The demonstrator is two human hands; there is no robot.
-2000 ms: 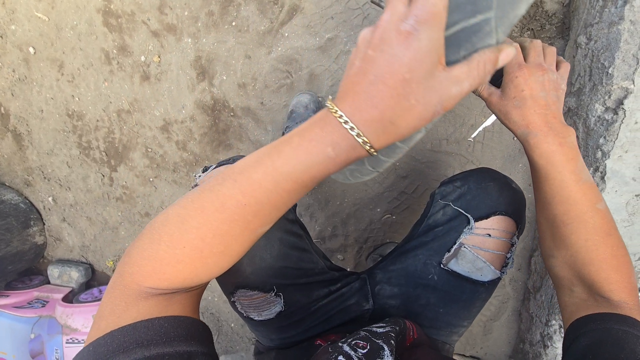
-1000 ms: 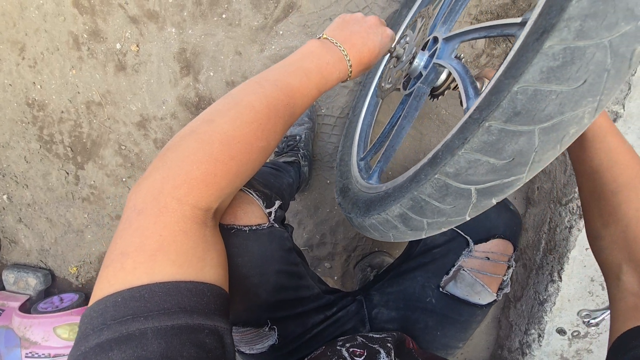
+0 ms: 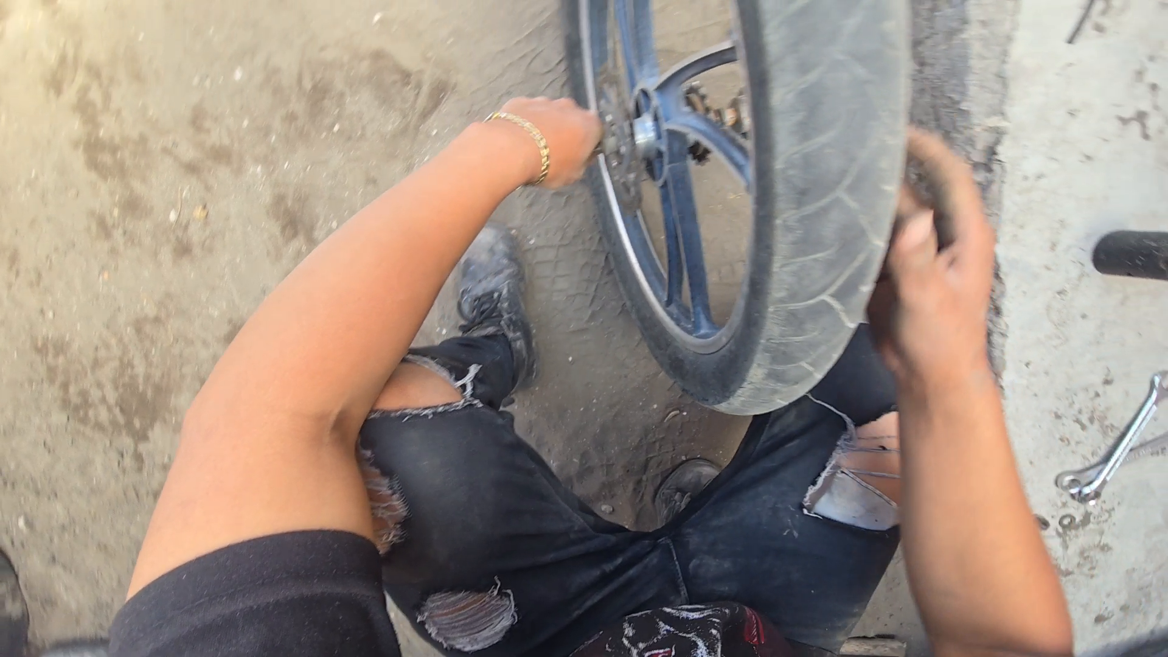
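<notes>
A motorcycle wheel (image 3: 821, 210) with a grey tyre and blue spokes stands tilted between my legs. My left hand (image 3: 558, 139), with a gold chain bracelet at its wrist, is closed at the axle beside the brake disc (image 3: 622, 151); what its fingers grip is hidden. On the tyre's other side is my right hand (image 3: 940, 246), its fingers curled around a dark round part that is blurred and partly hidden. A sprocket (image 3: 698, 119) shows through the spokes.
Combination wrenches (image 3: 1113, 447) lie on the concrete ledge (image 3: 1049, 365) at the right, below a black cylindrical bar (image 3: 1131, 254). My shoe (image 3: 493, 292) rests on the dirt ground (image 3: 228, 210) to the left of the wheel.
The wheel has turned more upright. My left hand has stayed near the hub since one second ago, and my right hand, then mostly hidden behind the tyre, is now visible at its right side.
</notes>
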